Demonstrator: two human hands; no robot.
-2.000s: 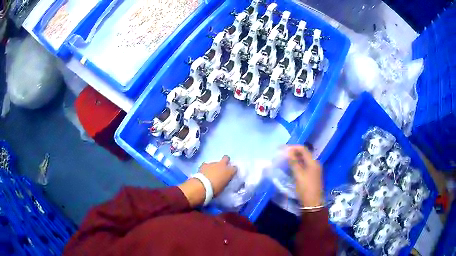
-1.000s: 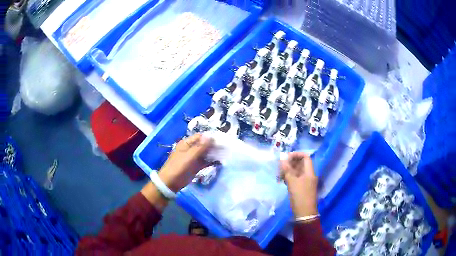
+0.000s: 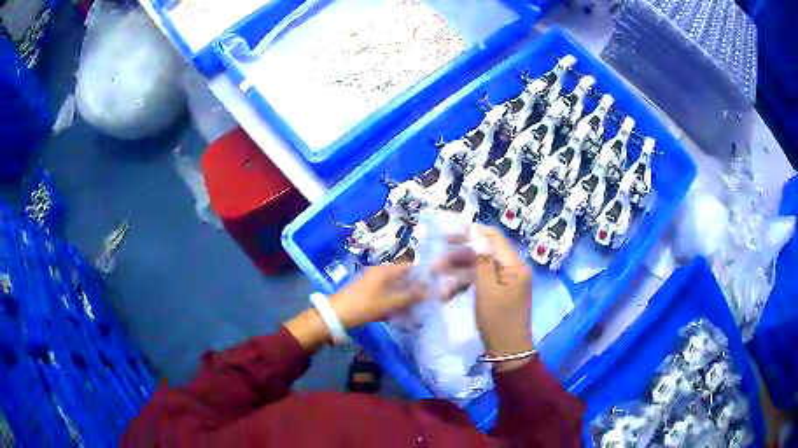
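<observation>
White model scooters (image 3: pixel 573 162) stand in slanting rows in the blue supply tray (image 3: pixel 690 171). My left hand (image 3: pixel 389 293) and my right hand (image 3: pixel 503 284) are close together over the near part of this tray, both on a clear poly bag (image 3: pixel 433 236). The fingers are blurred, and I cannot tell whether a scooter is inside the bag. More crumpled clear bags (image 3: pixel 455 350) lie below the hands in the near end of the tray. Bagged scooters (image 3: pixel 691 385) lie in the blue packing tray (image 3: pixel 604 398) at the lower right.
Small-parts trays (image 3: pixel 324 149) adjoin the supply tray at the upper left. A stack of clear ribbed sheets (image 3: pixel 682 70) stands behind it. Loose plastic film (image 3: pixel 744 236) lies to the right. A red stool (image 3: pixel 249 192) stands on the floor at the left. Stacked blue trays (image 3: pixel 61 324) are at the lower left.
The hands first were low over the bags, then spread apart with a bag between them. Now they have come together on it. The whole view has shifted, so the trays appear further right.
</observation>
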